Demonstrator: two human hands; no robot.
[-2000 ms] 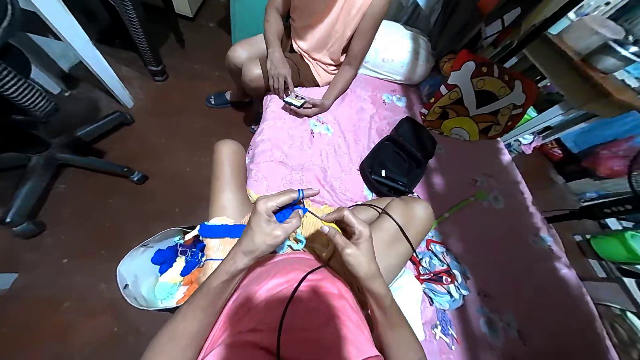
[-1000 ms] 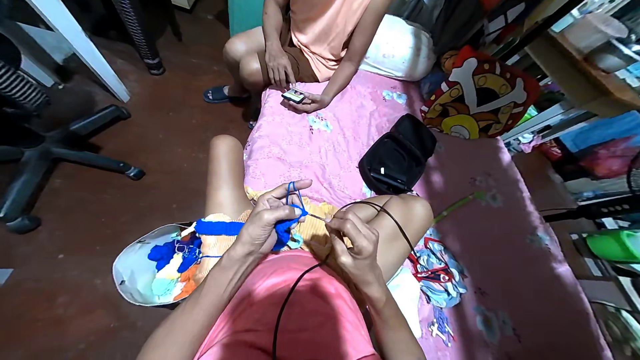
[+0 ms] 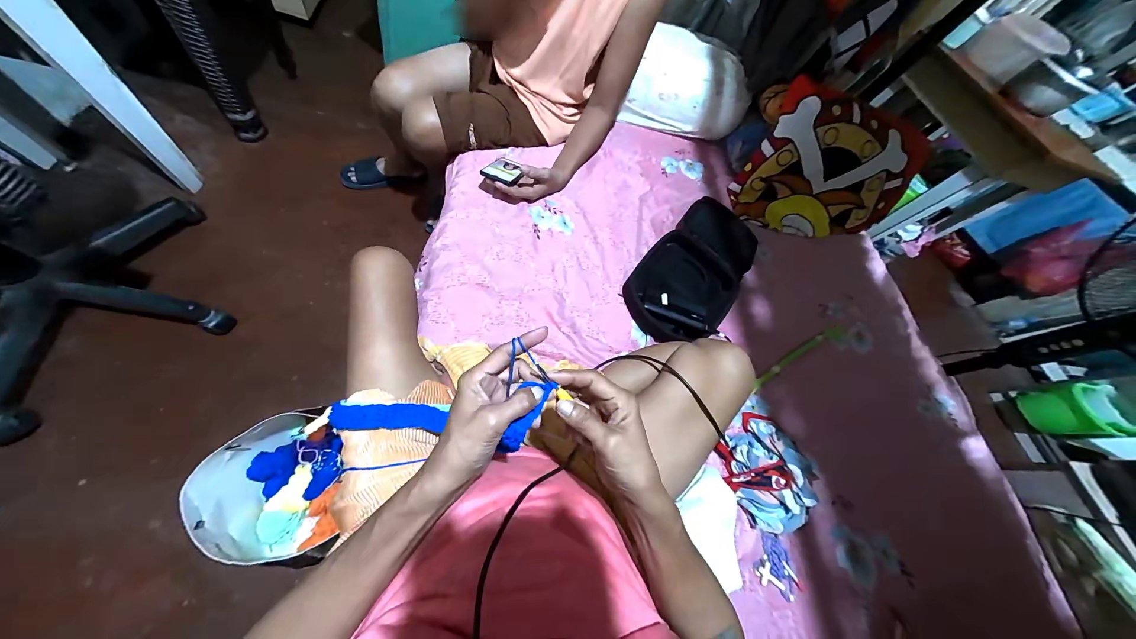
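My left hand (image 3: 488,399) pinches a small piece of blue crochet work (image 3: 519,429), with blue yarn (image 3: 513,359) looped around its raised index finger. Close beside it, my right hand (image 3: 608,413) grips a crochet hook with a yellow handle (image 3: 564,395), its shaft at the edge of the blue work. A long blue crocheted strip (image 3: 390,417) lies over my thigh at the left. Next to it, an open bag (image 3: 209,506) holds balls of blue, orange, pale green and cream yarn. A blue strand runs from the bag's side towards my left wrist.
An open black case (image 3: 688,271) lies on the pink floral bedding (image 3: 568,266). Another person (image 3: 550,80) sits at the far end with a phone (image 3: 503,171) in one hand. A black cable (image 3: 510,524) crosses my lap. A chair base (image 3: 133,297) stands at the left.
My right hand has moved in from slightly apart to meet the blue work at my left hand. The other person's second hand has lifted away from near the phone.
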